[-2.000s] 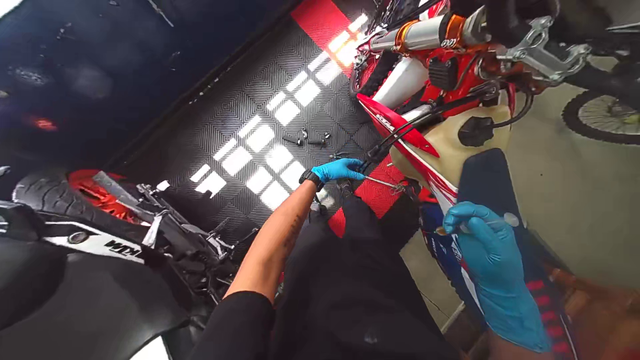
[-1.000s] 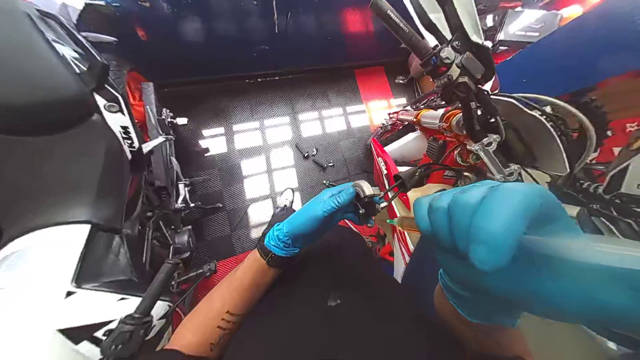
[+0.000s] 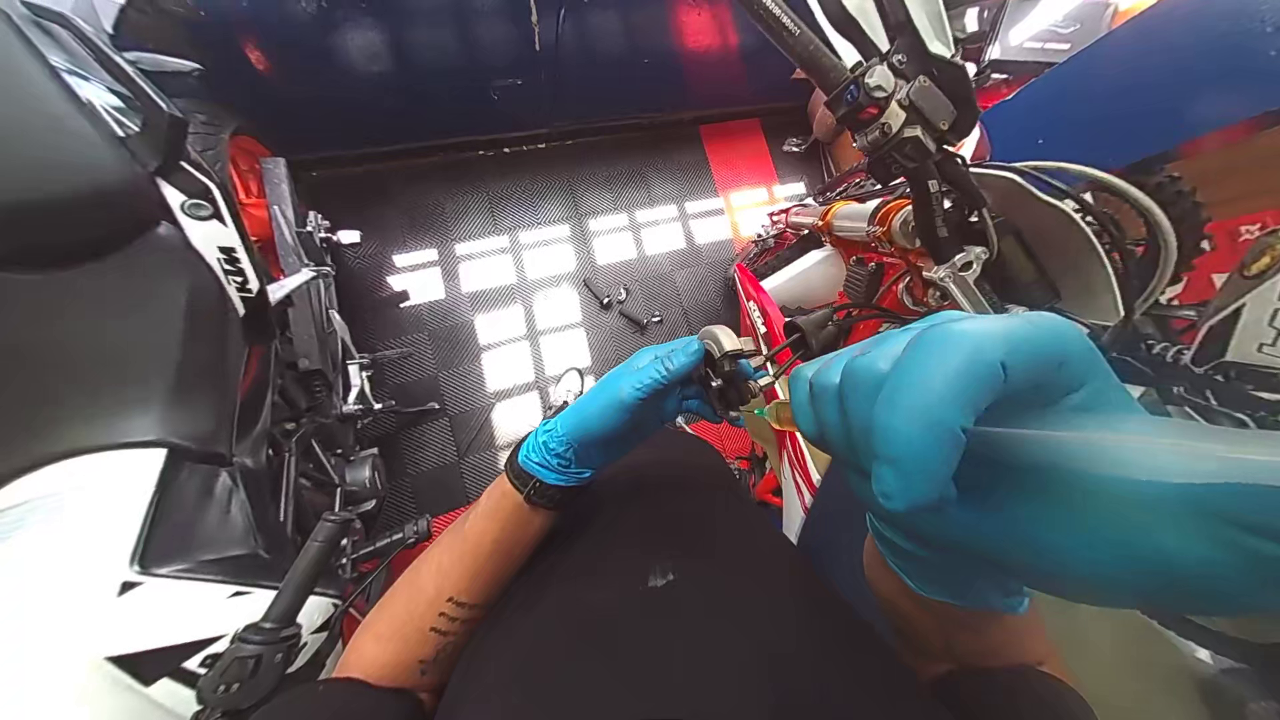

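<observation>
My left hand [image 3: 635, 400], in a blue glove, holds a throttle housing [image 3: 728, 370] with cables running from it toward the motorcycle's front. A dark rubber boot [image 3: 812, 328] sits over those cables. In my right hand [image 3: 940, 420], also gloved in blue, is a small amber-coloured tool [image 3: 782, 414], perhaps a screwdriver or syringe, with a greenish part near its tip. That tip is close beside the housing; whether it touches cannot be told. Most of the tool is hidden by my fingers.
A red and white motorcycle [image 3: 755, 305] stands at the right, its bare handlebar [image 3: 795, 40] at the top. Another motorcycle with a black seat [image 3: 90, 350] fills the left side. Two dark handlebar grips or similar parts [image 3: 640, 318] lie on the black tiled floor [image 3: 540, 200].
Two seconds ago my right hand was lower, over the motorcycle's side; it has come up beside the housing. The view turned strongly between the first two frames.
</observation>
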